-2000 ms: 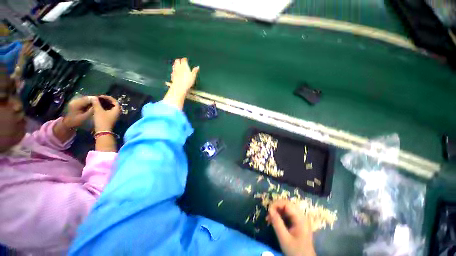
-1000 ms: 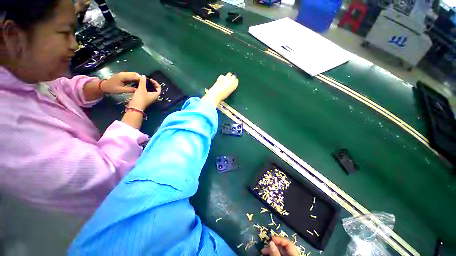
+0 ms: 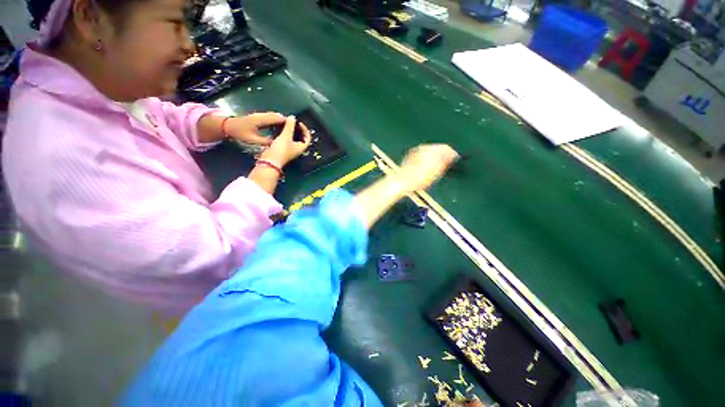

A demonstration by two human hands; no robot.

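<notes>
My left hand (image 3: 429,164), blurred, reaches over the pale guide rail (image 3: 494,261), its fingers closed on a small dark piece at the fingertips that looks like a black housing (image 3: 461,160). My right hand (image 3: 467,404) shows only as a sliver at the bottom edge, by the loose pale pins (image 3: 445,391); its grip is hidden. The black parts tray (image 3: 521,358) holds a heap of small mixed parts (image 3: 471,324) at its left and a few slivers at its right. Two dark housings (image 3: 391,268) lie left of the tray; another (image 3: 618,320) lies beyond the rail.
A coworker in pink (image 3: 151,199) sits at the left, both hands over a second black tray (image 3: 324,153). Yellow tape (image 3: 332,187) runs between us. A white board (image 3: 534,91) lies on the far side of the green bench. A clear bag (image 3: 618,397) is at the bottom right.
The view has turned left. My left hand has moved right along the rail with the dark piece at its fingertips. My right hand has almost dropped out of the picture.
</notes>
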